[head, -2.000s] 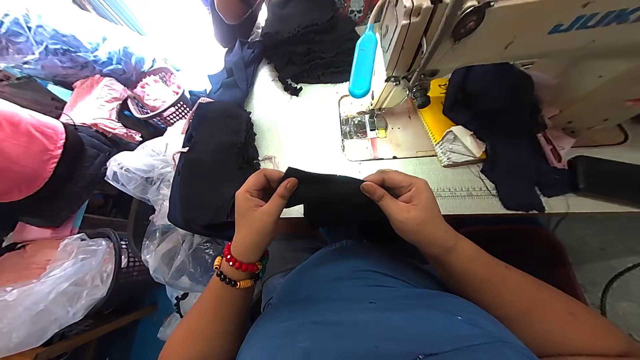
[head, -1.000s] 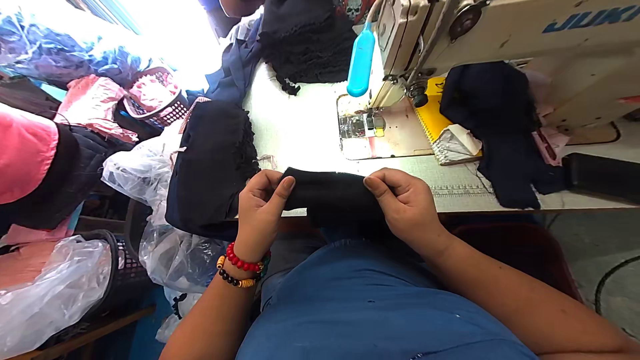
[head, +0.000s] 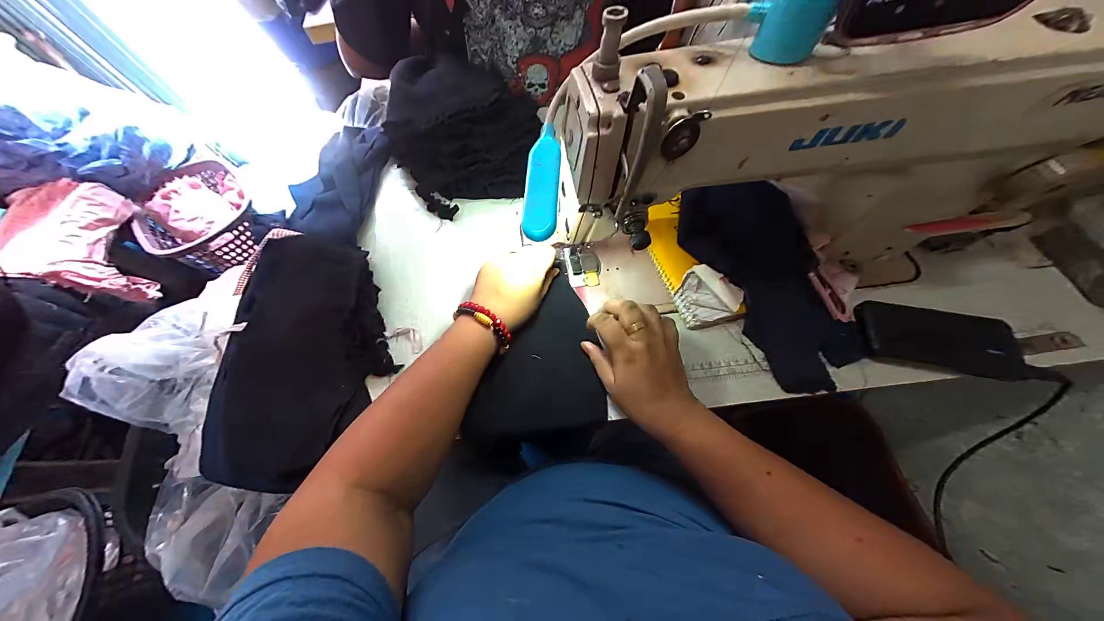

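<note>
A piece of black fabric (head: pixel 543 366) lies on the sewing table, its far end at the presser foot (head: pixel 580 259) of a Juki sewing machine (head: pixel 776 129). My left hand (head: pixel 516 285), with beaded bracelets at the wrist, presses on the fabric's far left part, close beside the foot; its fingertips are partly hidden. My right hand (head: pixel 636 358), a ring on one finger, rests at the fabric's right edge with its fingers curled. Whether those fingers pinch the edge cannot be told.
A folded stack of black fabric (head: pixel 289 362) lies at the table's left edge, and a dark ruffled heap (head: pixel 466 129) behind. A yellow spiral notebook (head: pixel 673 259), dark cloth (head: pixel 750 259) and a black box-like case (head: pixel 940 336) are to the right. A blue tube-shaped piece (head: pixel 541 185) hangs by the machine head.
Both hands have moved forward from the table's front edge, where they held the black fabric stretched between them. The fabric now lies flat, reaching the presser foot. The view has shifted.
</note>
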